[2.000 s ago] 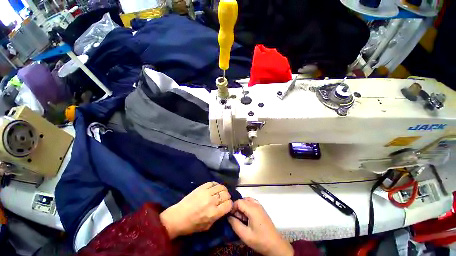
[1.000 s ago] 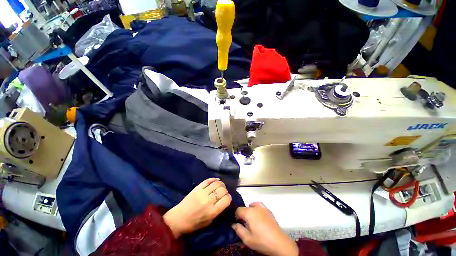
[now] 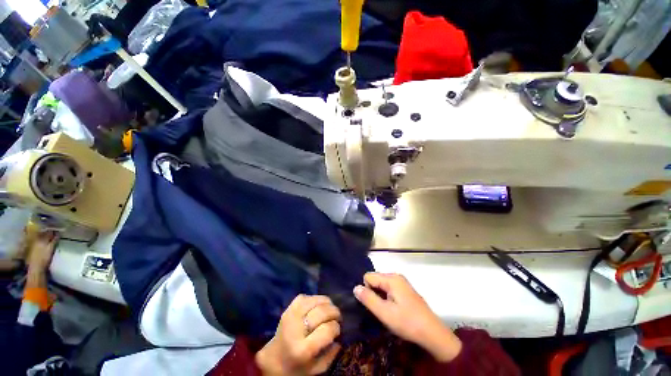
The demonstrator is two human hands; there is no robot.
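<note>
A navy garment point(image 3: 243, 235) with grey and white panels lies left of the needle and hangs over the table's front edge. Its grey panel point(image 3: 257, 165) reaches to the presser foot point(image 3: 388, 209) of the cream sewing machine point(image 3: 471, 139). My left hand point(image 3: 305, 334) has curled fingers on the navy cloth near the front edge. My right hand point(image 3: 405, 312) is just right of it, thumb and fingers closed at a dark cloth edge. The cloth between my hands is dark and hard to make out.
Black thread snips point(image 3: 524, 275) and red-handled scissors point(image 3: 638, 273) lie at right. A phone point(image 3: 485, 198) is under the arm. A yellow screwdriver point(image 3: 351, 26) stands on the head, with red cloth point(image 3: 432, 48) behind. Another person's hand point(image 3: 40, 253) is beside the second machine point(image 3: 81, 183).
The view has shifted, so the machine sits higher and further right. My left hand has curled more and moved lower on the cloth. Another person's hand now shows at far left.
</note>
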